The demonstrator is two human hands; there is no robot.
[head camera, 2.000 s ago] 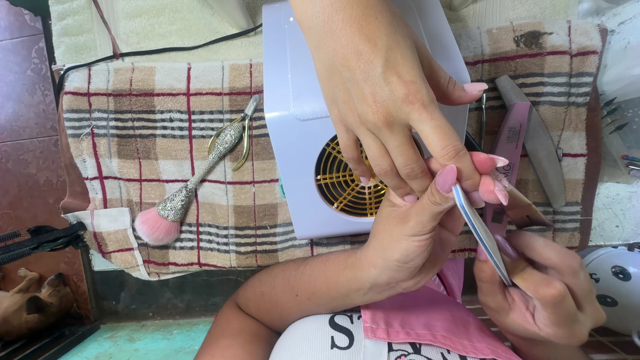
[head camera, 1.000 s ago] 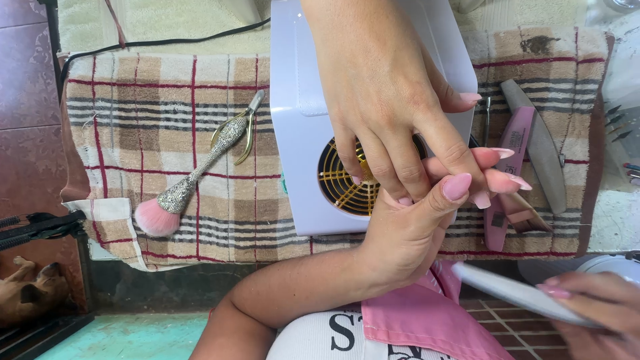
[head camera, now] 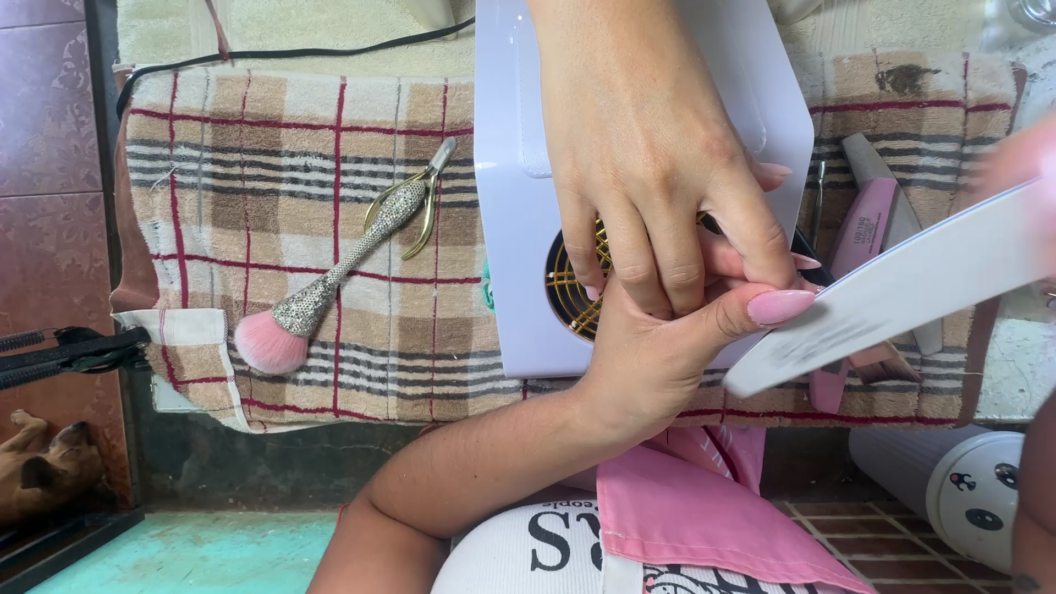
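My left hand (head camera: 668,355) grips a finger of another person's hand (head camera: 652,173), which reaches in from the top over a white nail dust collector (head camera: 528,330) with a gold grille (head camera: 577,280). My thumb with its long pink nail lies near that fingertip. At the right edge my right hand (head camera: 1019,169), blurred and partly out of view, holds a white nail file (head camera: 899,289). The file slants down to the left across the front of my left thumb's tip, its flat face showing grey dust marks. Whether it touches a nail cannot be told.
A plaid towel (head camera: 396,322) covers the table. On it lie a pink brush with a glittery handle (head camera: 355,256), gold-handled nippers (head camera: 433,198), a pink file (head camera: 858,231), a grey file (head camera: 907,214) and a flat brush (head camera: 883,363). A white bin (head camera: 973,495) stands lower right; a dog (head camera: 49,470) lies lower left.
My right hand first held the file at the fingers, then drew it down to the right; now it is higher at the right edge, file raised. My left hand has kept its hold.
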